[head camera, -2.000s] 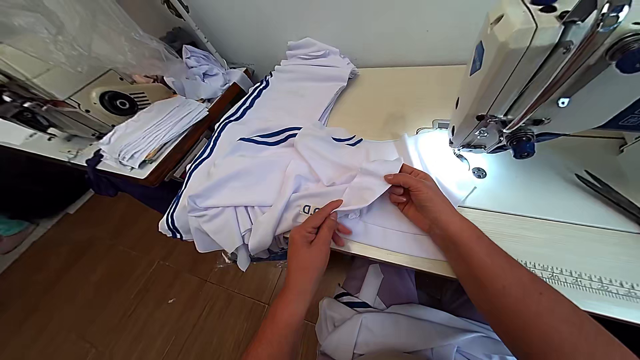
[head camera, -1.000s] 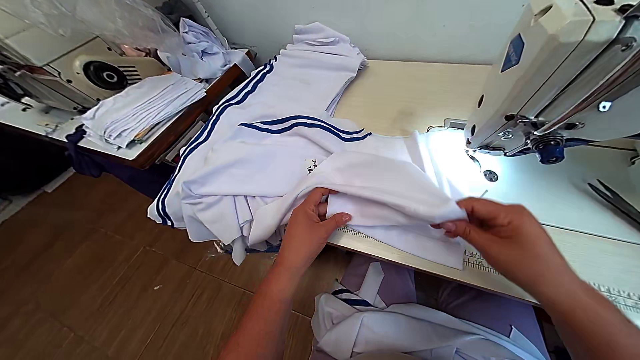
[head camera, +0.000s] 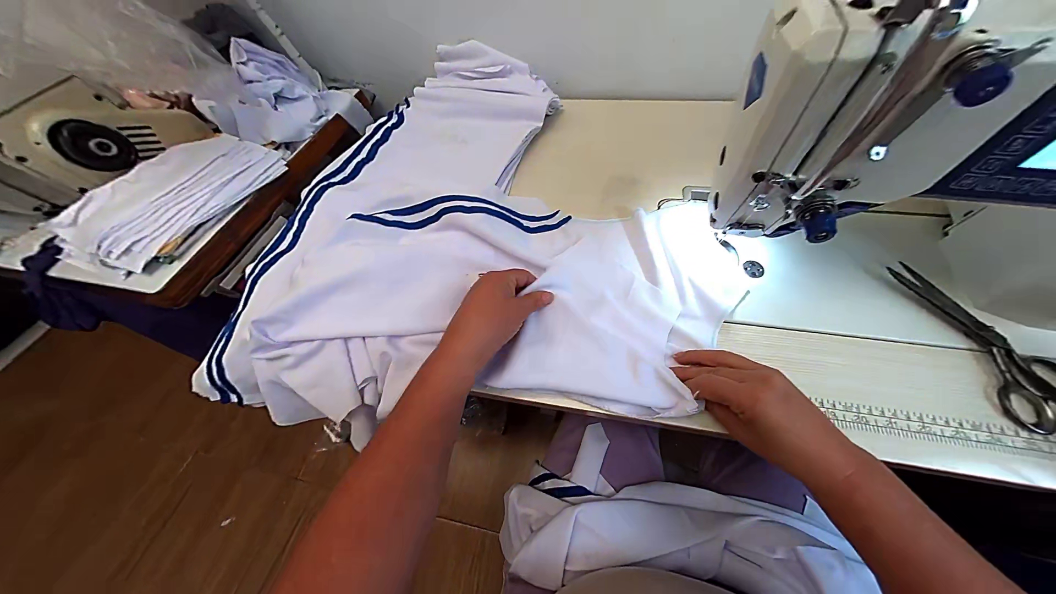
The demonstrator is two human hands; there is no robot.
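A white fabric garment piece with blue stripes (head camera: 462, 256) lies across the table, its right part under the lit needle area of a sewing machine (head camera: 792, 124). On the cloth's middle rests my left hand (head camera: 499, 309), thumb and fingers pinching a fold. My right hand (head camera: 730, 388) lies at the cloth's lower right corner, by the table's front edge, with fingertips on the hem; whether they grip it is not plain. More white cloth with a blue-striped band (head camera: 660, 528) lies on my lap.
Black-handled scissors (head camera: 982, 338) lie right of the machine's needle. A measuring tape strip (head camera: 916, 421) runs along the table's front edge. At left, a stack of white cut pieces (head camera: 165, 198) sits beside a second sewing machine (head camera: 99, 140), with crumpled white cloth (head camera: 280, 91) behind.
The raised part of the cloth has been laid down flatter, and the dark writing on it is now mostly hidden. My right hand has lowered to the cloth's corner; my left hand has moved up onto the cloth.
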